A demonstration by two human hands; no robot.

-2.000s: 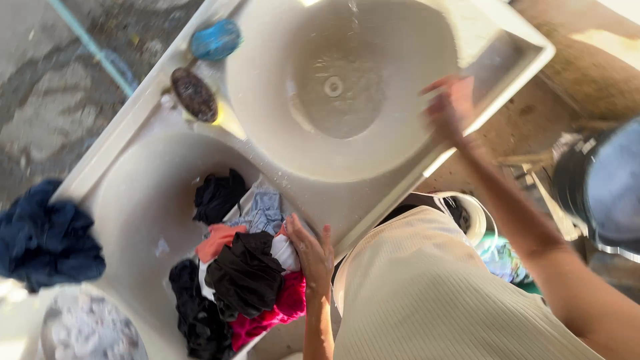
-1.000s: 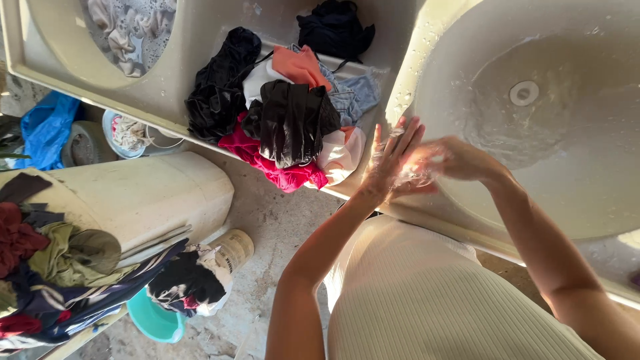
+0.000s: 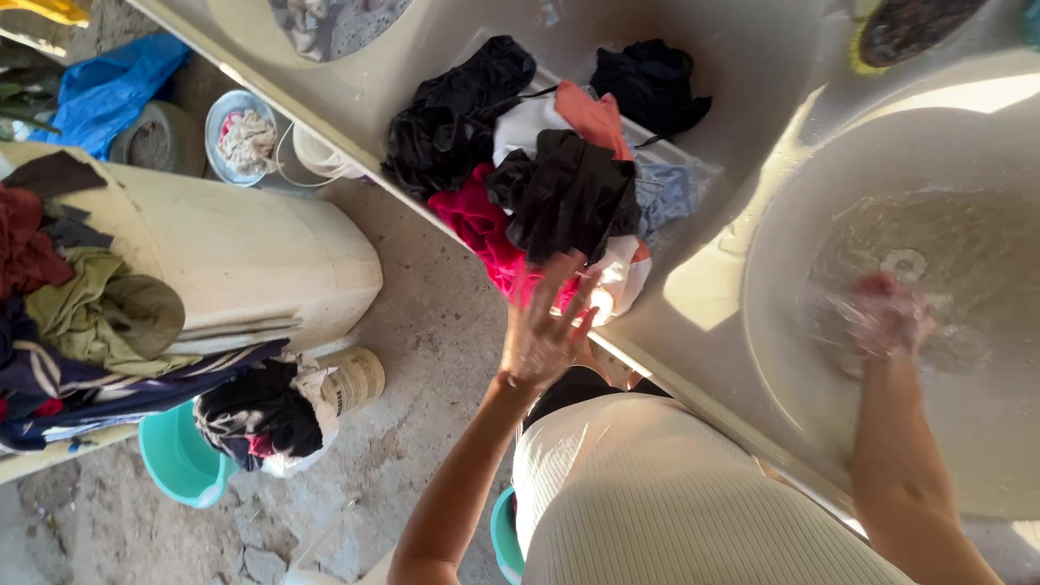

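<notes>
My left hand [image 3: 546, 325], fingers spread and holding nothing, is over the near edge of a pale wash basin unit, beside a magenta cloth [image 3: 491, 231] that hangs at the rim. A black cloth [image 3: 569, 191] lies on the heap in front of it, with an orange cloth [image 3: 593, 122], a light blue denim piece [image 3: 668, 191] and a white and peach cloth [image 3: 624, 272] around. My right hand [image 3: 887, 317] is in the shallow water of the round basin [image 3: 772, 268], close to the drain [image 3: 903, 264]. Splashes blur its fingers, and whether they hold anything cannot be told.
Left of the unit stand a cream plastic tub [image 3: 268, 244], a pile of clothes [image 3: 106, 313], a turquoise basin [image 3: 187, 459] with dark cloth beside it, a small pail [image 3: 321, 150] and a blue sheet [image 3: 122, 81]. An oval brush [image 3: 918, 28] lies at the top right.
My hands were together over the divider a second ago. They are now apart: the right has gone into the water, the left to the rim beside the clothes.
</notes>
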